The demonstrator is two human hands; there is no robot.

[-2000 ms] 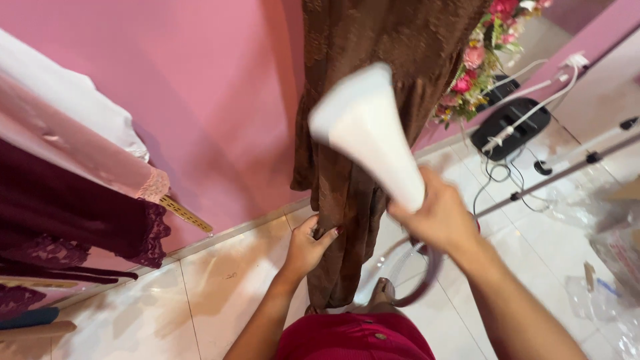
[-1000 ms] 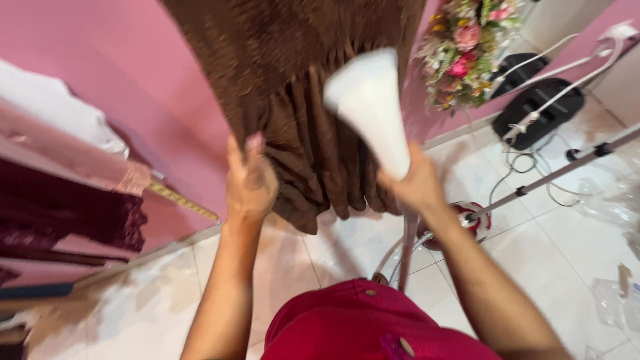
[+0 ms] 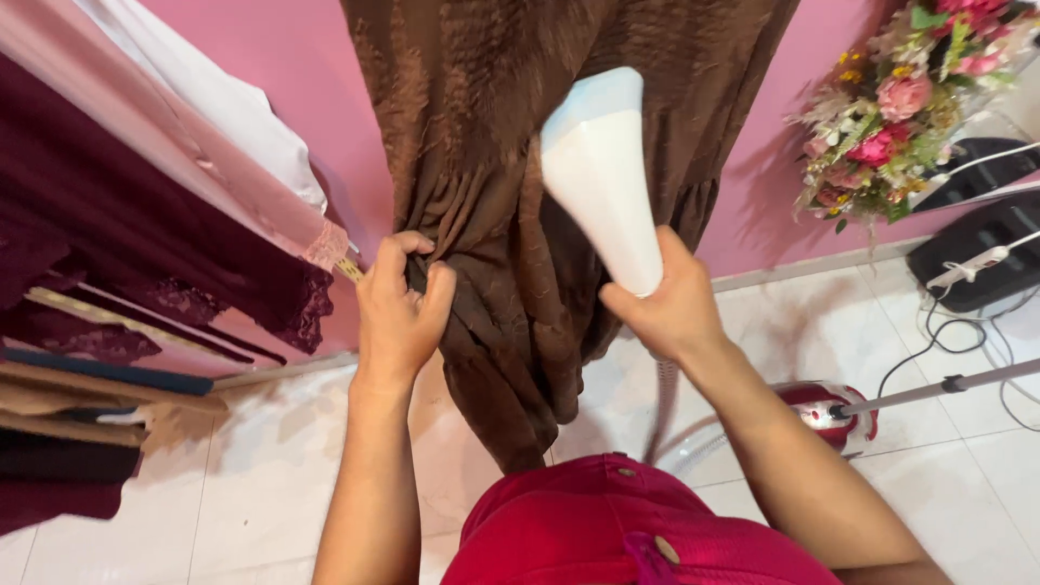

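Note:
A long brown garment with a gathered lower tier (image 3: 528, 268) hangs in front of the pink wall. My left hand (image 3: 406, 296) pinches its fabric at the left edge, near the gathered seam. In my right hand (image 3: 670, 301) is the handle of a white garment steamer head (image 3: 605, 171); its pale blue wide end points up, in front of the cloth. Whether it touches the cloth I cannot tell. A ribbed hose (image 3: 662, 406) runs down below my right hand. The red steamer base (image 3: 825, 410) with a grey pole stands on the floor at the right.
Maroon, pink and white garments (image 3: 203, 219) hang at the left, above darker folded-looking cloths (image 3: 73, 431). A flower arrangement (image 3: 890, 114) is at the upper right. Below it, a black object (image 3: 983, 252) bears a white power strip, with cables trailing on the tiled floor.
My left hand, off the cloth with fingers spread one second ago, now grips the garment's left edge. The steamer head stays in my right hand in front of the garment.

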